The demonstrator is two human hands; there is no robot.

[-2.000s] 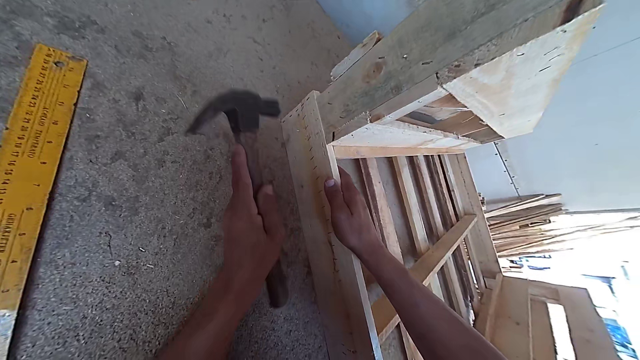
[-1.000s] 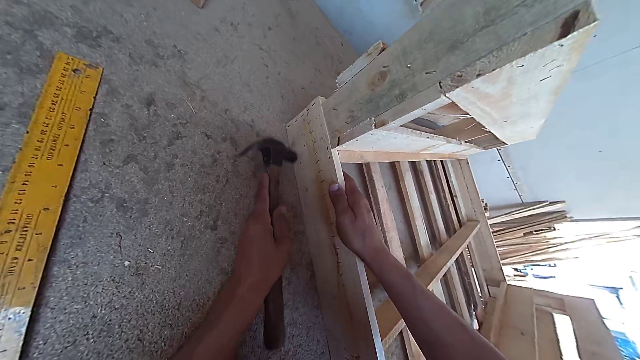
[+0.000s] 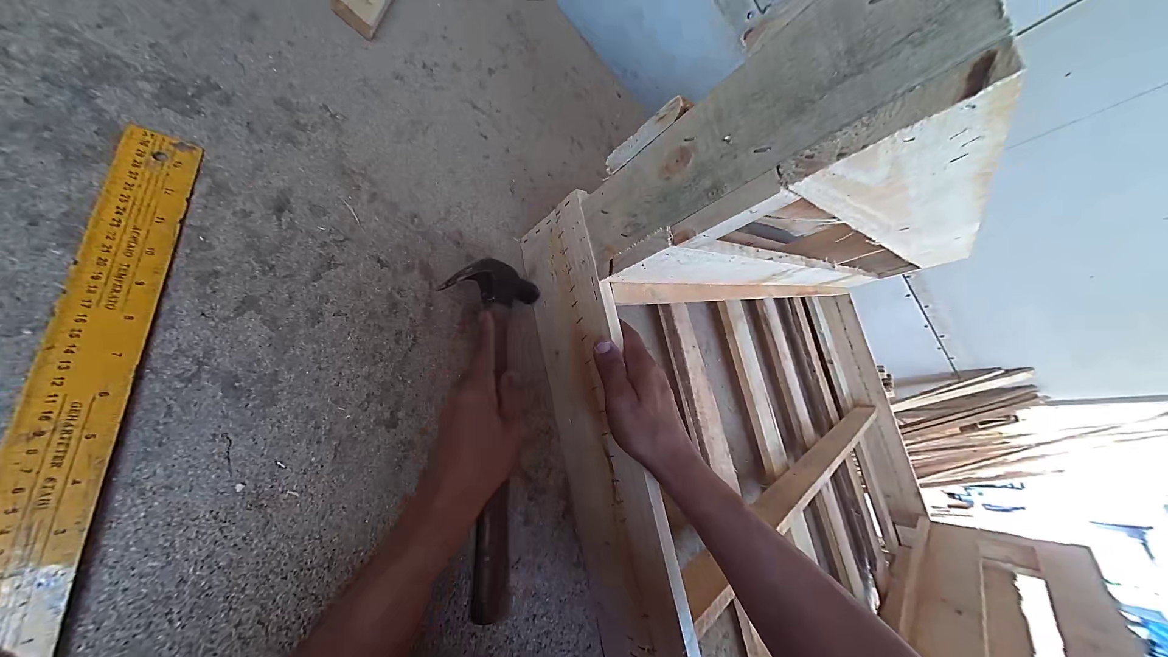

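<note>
My left hand grips the wooden handle of a claw hammer, its index finger stretched along the handle. The hammer's face is at or very near the outer side of a pale board on the near edge of a wooden frame; whether they touch I cannot tell. Rows of small nails or staples run along that board. My right hand holds the board's inner edge, thumb on top and fingers partly hidden behind it. Inside the frame lie several parallel slats and a crosspiece.
A yellow metal ruler with worn markings lies on the speckled concrete floor at left. A wood offcut is at the top. A thick timber section rises at upper right, before a pale wall. Thin wood strips are piled behind.
The hammer head has come toward the board on the near edge of the frame. My right hand still holds that board. More of the offcut at the top shows as the view shifts slightly.
</note>
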